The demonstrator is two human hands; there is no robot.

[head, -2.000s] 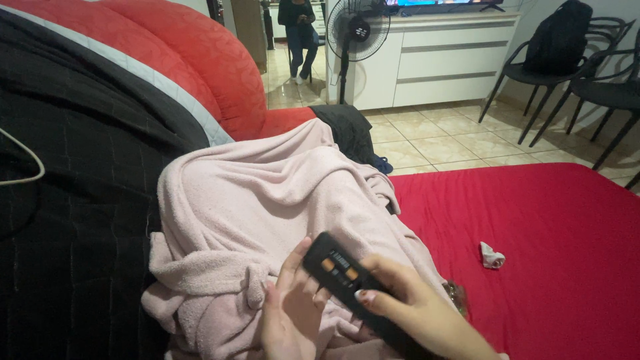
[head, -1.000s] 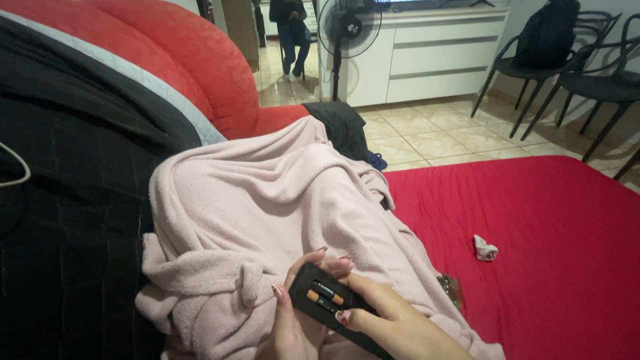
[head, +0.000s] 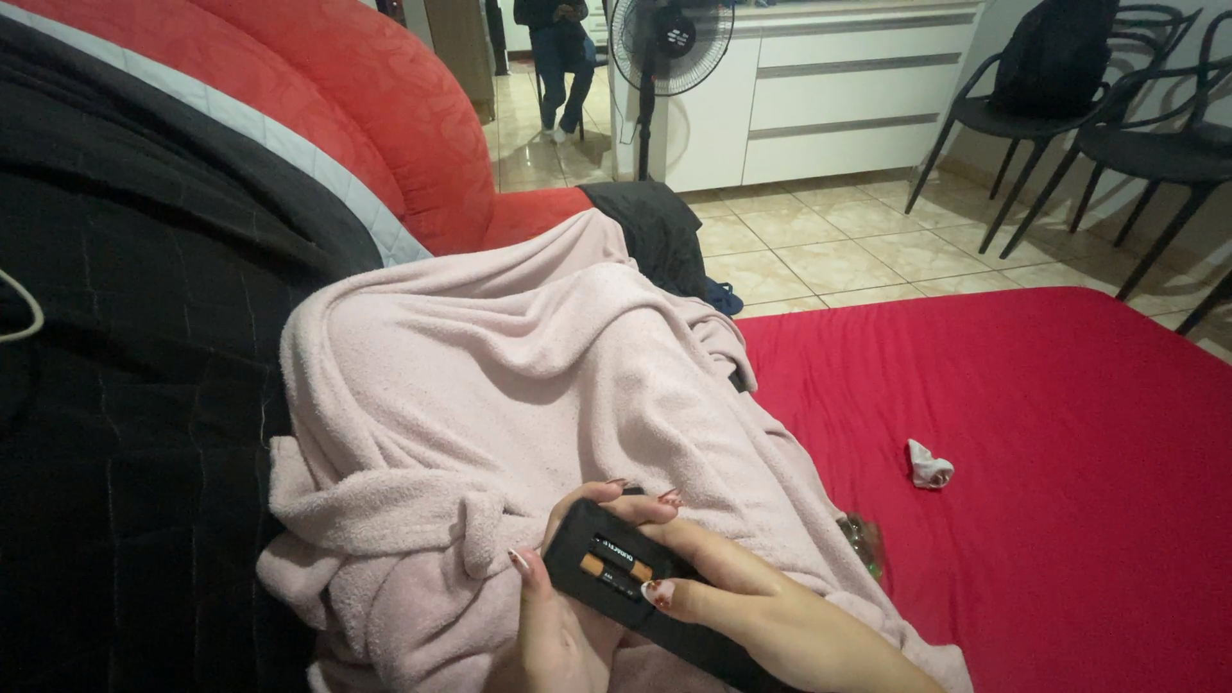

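Note:
A black remote control (head: 674,630) lies back side up in both hands, its battery compartment uncovered. Two Duracell batteries (head: 616,566) with copper-coloured ends sit side by side in the compartment. Around the remote's far end is my left hand (head: 563,616), thumb along one edge and fingers behind. My right hand (head: 760,597) grips the remote from the right, its thumb tip at the end of the lower battery. Beneath both hands a pale pink fleece blanket (head: 481,385) is spread over the lap and legs. The battery cover cannot be made out.
Right of the blanket is a red sheet (head: 1059,433) with a small crumpled white item (head: 930,465) and a clear plastic item (head: 859,547). A red sofa (head: 423,106) stands left. Beyond are a fan (head: 674,38), white drawers (head: 847,91), black chairs (head: 1030,120) and a person (head: 563,58).
Since two seconds ago, the remote has moved lower and my left hand has come around its far end. The thumb of my right hand has shifted to the batteries.

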